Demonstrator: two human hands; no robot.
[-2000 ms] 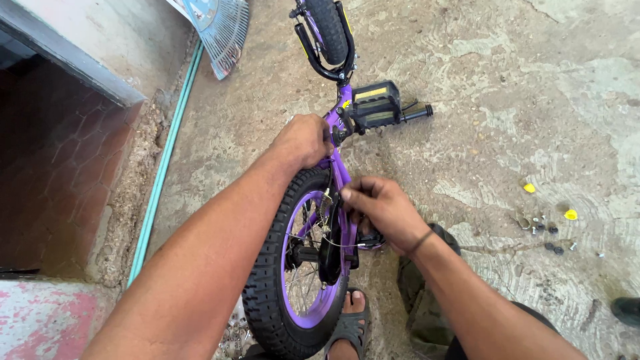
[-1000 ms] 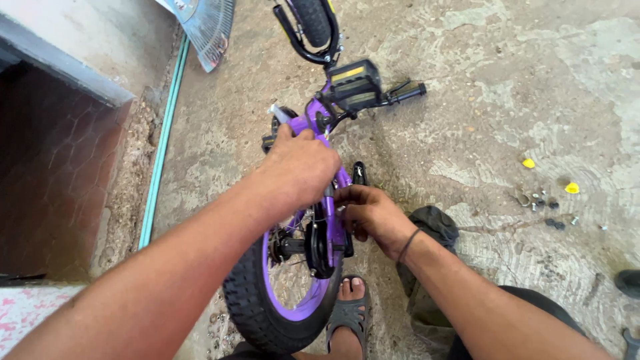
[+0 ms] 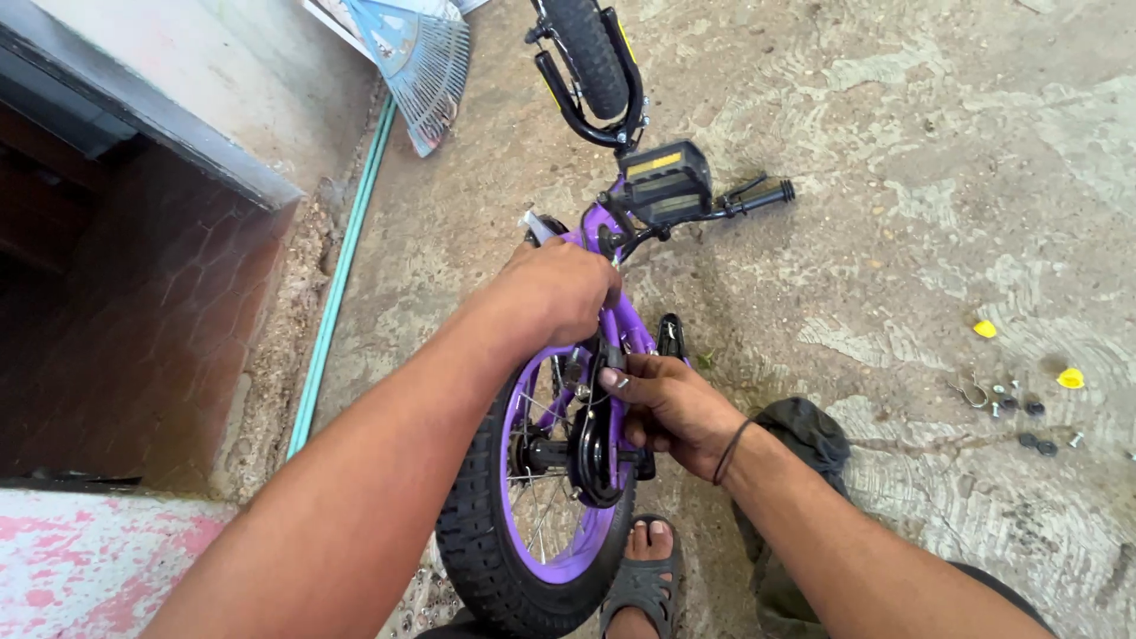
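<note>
A small purple bicycle [image 3: 632, 321] stands upside down, its wheels upward, between my arms. My left hand [image 3: 568, 288] rests bent over the purple frame near the crank, its fingertips mostly hidden. My right hand [image 3: 666, 404] is at the frame beside the black chain guard [image 3: 593, 457], thumb and index finger pinched on a small black part whose kind I cannot tell. Below my hands is a knobby black tire [image 3: 484, 532] on a purple rim [image 3: 559, 568]. A black pedal [image 3: 666, 182] with a yellow reflector lies beyond my left hand, and the front wheel [image 3: 586, 58] is farther up.
Yellow caps [image 3: 1070, 379], small screws and black nuts or washers [image 3: 1035, 408] lie on the concrete floor at right. A dark cloth [image 3: 799, 435] is near my right forearm. A blue rake [image 3: 422, 71] and green poles [image 3: 342, 275] lie by the wall at left. My sandalled foot [image 3: 652, 568] is beside the tire.
My left hand has moved over the frame, its back now turned up. The pedals have changed position around the crank since two seconds ago. My right hand stays by the chain guard.
</note>
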